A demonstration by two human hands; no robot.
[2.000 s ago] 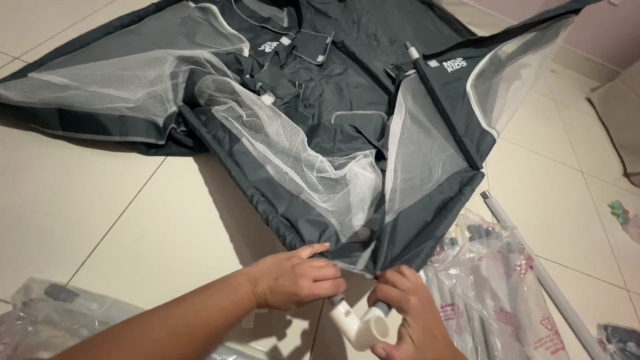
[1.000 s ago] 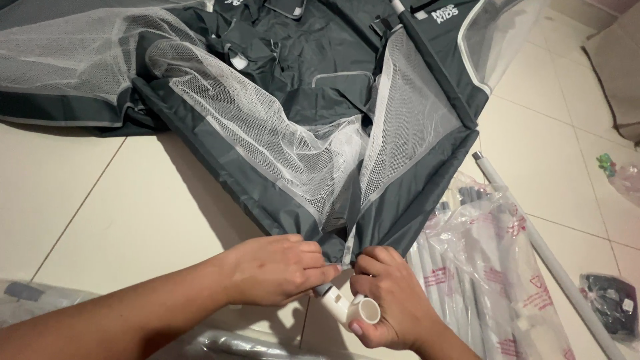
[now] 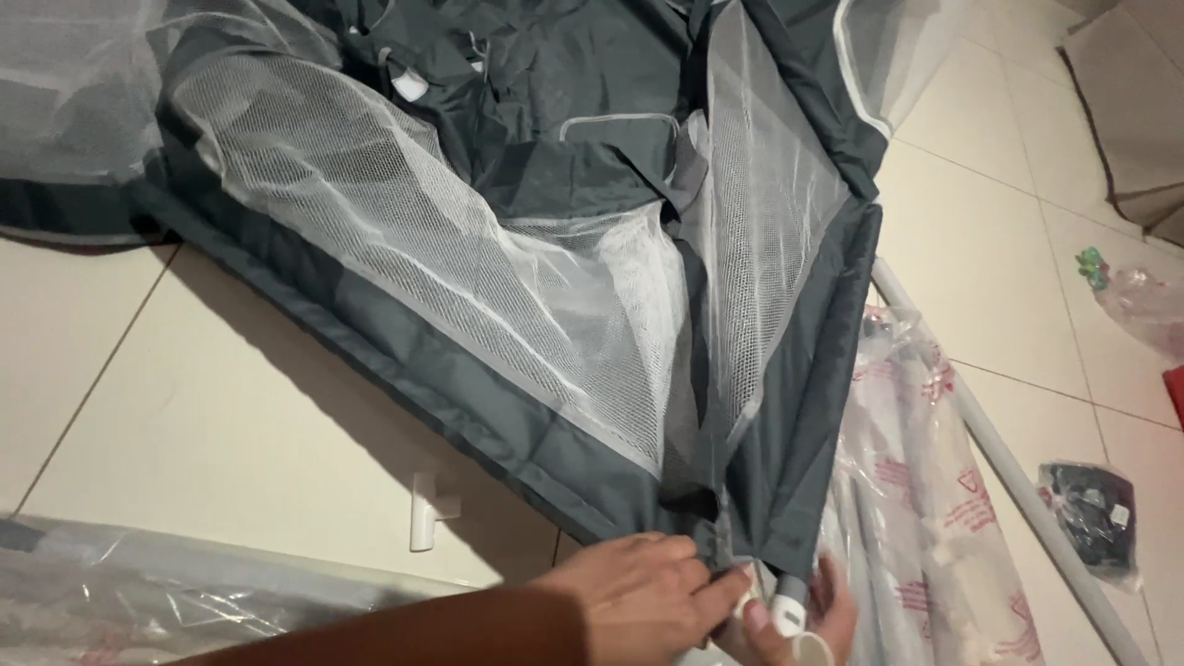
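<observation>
Dark grey fabric with white mesh panels (image 3: 425,222) spreads over the floor and narrows to a corner at the bottom. At that corner my left hand (image 3: 647,592) grips the fabric edge beside a white plastic pipe connector (image 3: 789,618). My right hand (image 3: 823,615) holds the connector, thumb in front and fingers behind it. A grey tube end shows between the connector and the fabric sleeve (image 3: 828,398). The lower part of the connector is partly cut off by the frame edge.
A white T-shaped connector (image 3: 424,513) lies on the tiles at left. Plastic-wrapped tubes lie at lower left (image 3: 231,564) and right (image 3: 916,481). A long grey pole (image 3: 1008,472), a bagged dark item (image 3: 1093,518) and a brown fabric object (image 3: 1133,102) are on the right.
Both hands and the fabric corner have shifted right and down in view. The connector has turned toward the right-hand sleeve, my right hand still on it. The T-shaped connector has come into clear view.
</observation>
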